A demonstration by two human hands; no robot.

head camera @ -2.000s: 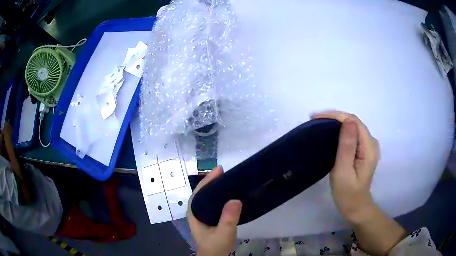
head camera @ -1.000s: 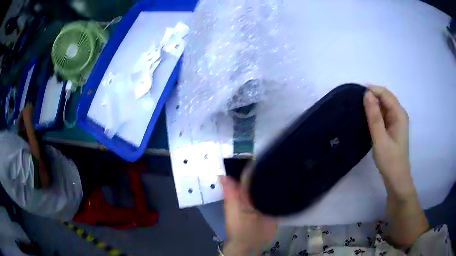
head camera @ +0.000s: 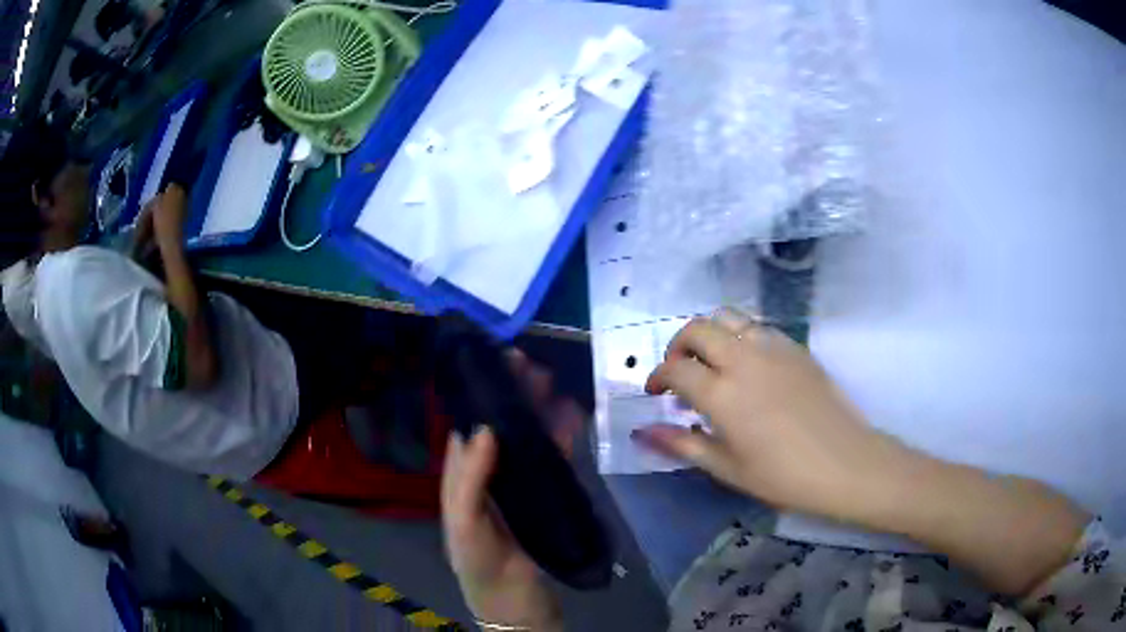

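The black oval housing (head camera: 525, 463) is tilted nearly edge-on, left of the sticker sheet and beyond the bench edge. My left hand (head camera: 494, 519) holds it, thumb on the near side and blurred fingers behind. My right hand (head camera: 741, 395) is off the housing, fingers loosely curled and apart over the white sticker sheet (head camera: 615, 321) with dark dots. No item shows in my right hand. The bubble wrap (head camera: 766, 136) lies above the sticker sheet, with a dark part (head camera: 787, 253) at its mouth.
A blue tray (head camera: 543, 290) with white scraps lies at upper left of the sheet. A green fan (head camera: 324, 68) with a cable stands beyond it. A person in white (head camera: 124, 346) sits at the left by more blue trays. A red stool (head camera: 358, 469) is below the bench. White mat (head camera: 988, 247) at right.
The view has turned left. My left hand has carried the housing left and tilted it on edge. My right hand has let go of it and moved over the sticker sheet.
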